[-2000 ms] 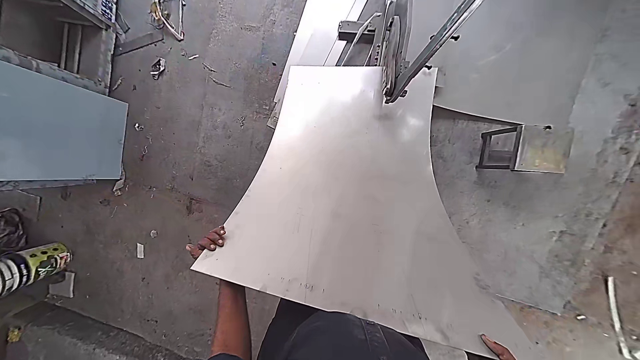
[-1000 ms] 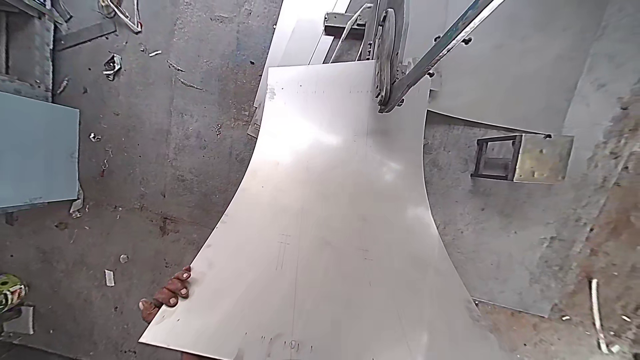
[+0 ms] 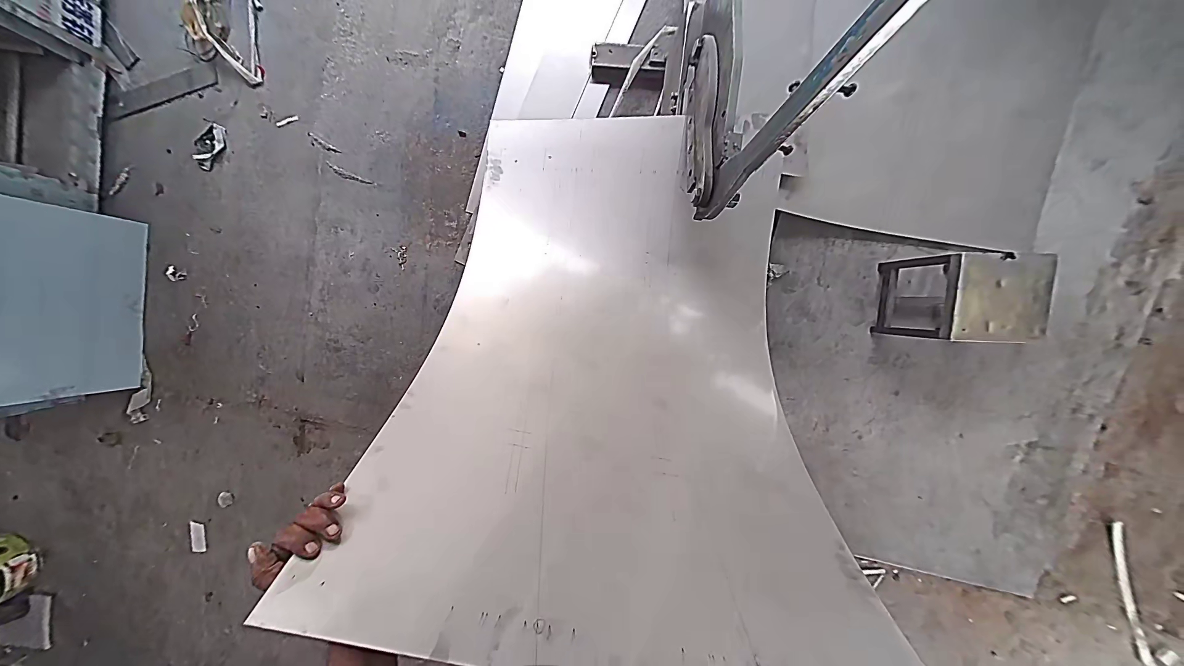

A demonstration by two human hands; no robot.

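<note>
A large sheet of bare metal [image 3: 610,388] with inward-curving sides and a straight far edge fills the middle of the view. Faint scribed lines and small marks show on its face. My left hand [image 3: 301,538] grips its left edge near the lower left corner, fingers on top, the palm hidden beneath. The far right part of the sheet lies at a metal machine head with a round disc [image 3: 705,129] and a long lever arm [image 3: 805,97]. My right hand is out of the frame.
Another metal sheet [image 3: 934,120] lies behind the lever at the right. A small metal-framed stand [image 3: 1004,298] is on the concrete floor below it. At left are a blue-grey panel [image 3: 69,305], a can [image 3: 17,566] and scattered scraps. A white rod [image 3: 1124,592] lies at lower right.
Two seconds ago my right hand showed at the sheet's lower right edge; now it is out of view. My left hand keeps its hold on the left edge.
</note>
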